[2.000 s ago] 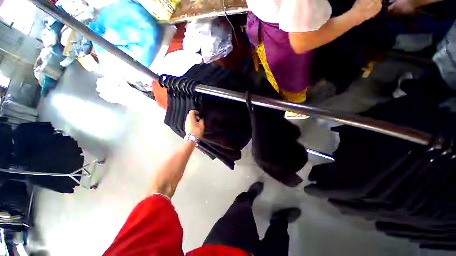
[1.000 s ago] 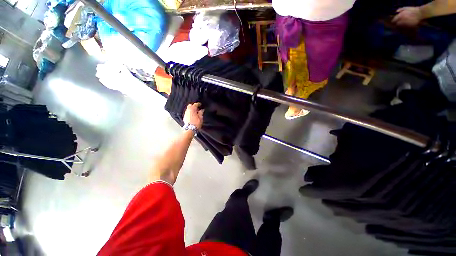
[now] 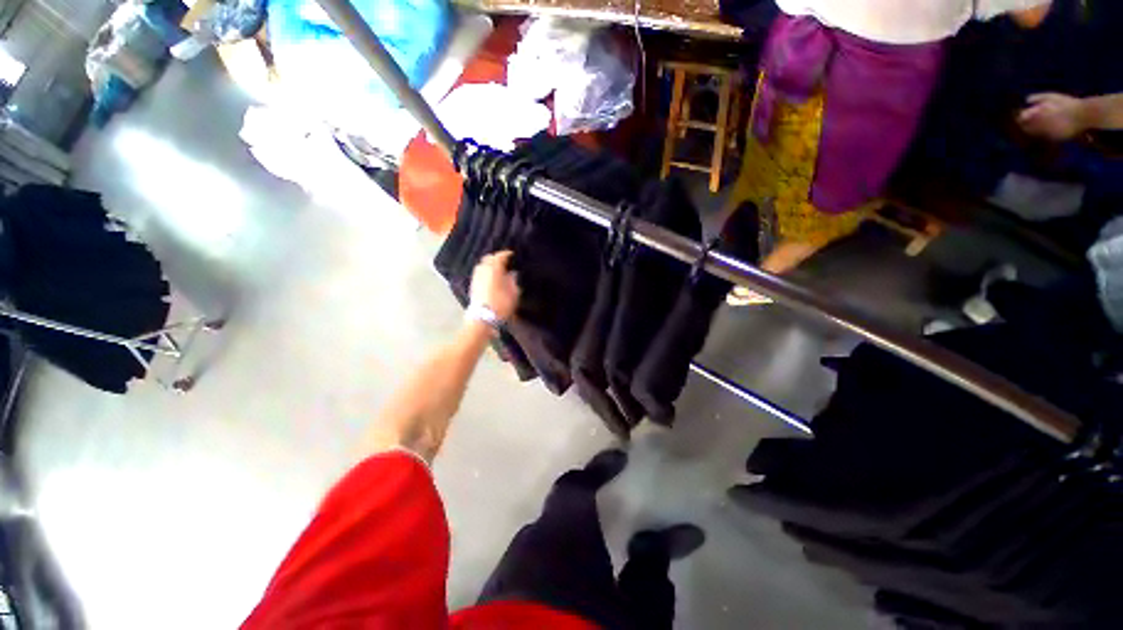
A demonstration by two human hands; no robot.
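Note:
Dark garments (image 3: 554,271) hang in a tight group from hangers on a long metal rail (image 3: 788,293). Their black hooks bunch near the rail's upper left. A few garments hang slightly apart on the group's right side (image 3: 677,332), with hooks spaced along the rail. My left hand (image 3: 495,288) reaches in from the lower left and is closed on the front edge of a dark garment in the group. Its fingertips are partly hidden against the dark cloth. My right hand is not in view.
More dark garments (image 3: 973,455) hang at the rail's right end. Another rack (image 3: 86,325) with dark garments stands at left. White and blue bundles (image 3: 357,62) lie at the upper left. A person in a purple wrap (image 3: 881,111) stands beyond the rail, near a wooden stool (image 3: 700,123).
The view has shifted, so the garments appear further right. A lone garment came close to the group; now a few garments hang spread at its right side. My left hand stays at the group's front edge.

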